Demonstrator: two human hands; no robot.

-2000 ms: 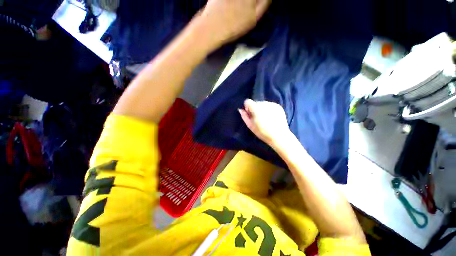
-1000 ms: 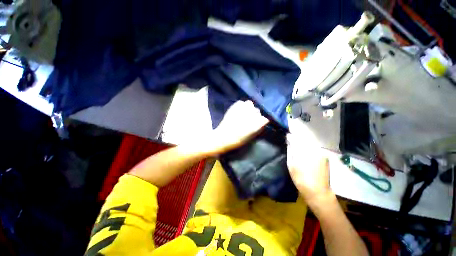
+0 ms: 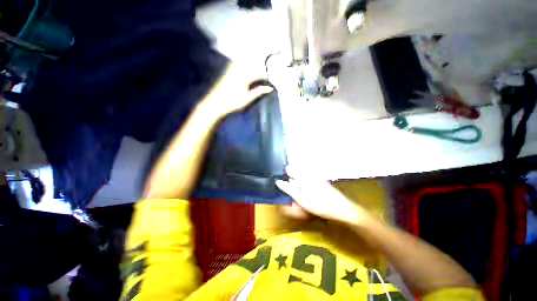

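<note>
A navy garment panel [image 3: 250, 138] lies at the table's front edge, left of the sewing machine's needle area [image 3: 309, 82], partly over the lap. My left hand [image 3: 235, 88] is at the panel's upper edge near the needle area; it is overexposed and blurred, with the fingertips at the cloth. My right hand [image 3: 312, 197] holds the panel's lower right corner near the table edge, with fingers closed on it. Whether the cloth is under the presser foot cannot be told.
A large navy garment pile [image 3: 118, 76] lies at left. A black flat pad [image 3: 400, 73], red-handled snips [image 3: 456, 107] and a green cord loop [image 3: 453, 134] lie right of the needle. Red baskets [image 3: 221, 235] are under the table. The machine head [image 3: 318, 29] is overhead.
The view has swung, placing the machine nearer the centre. The panel now lies flatter at the needle's left. My left hand has moved up to its upper edge, my right hand to its lower corner.
</note>
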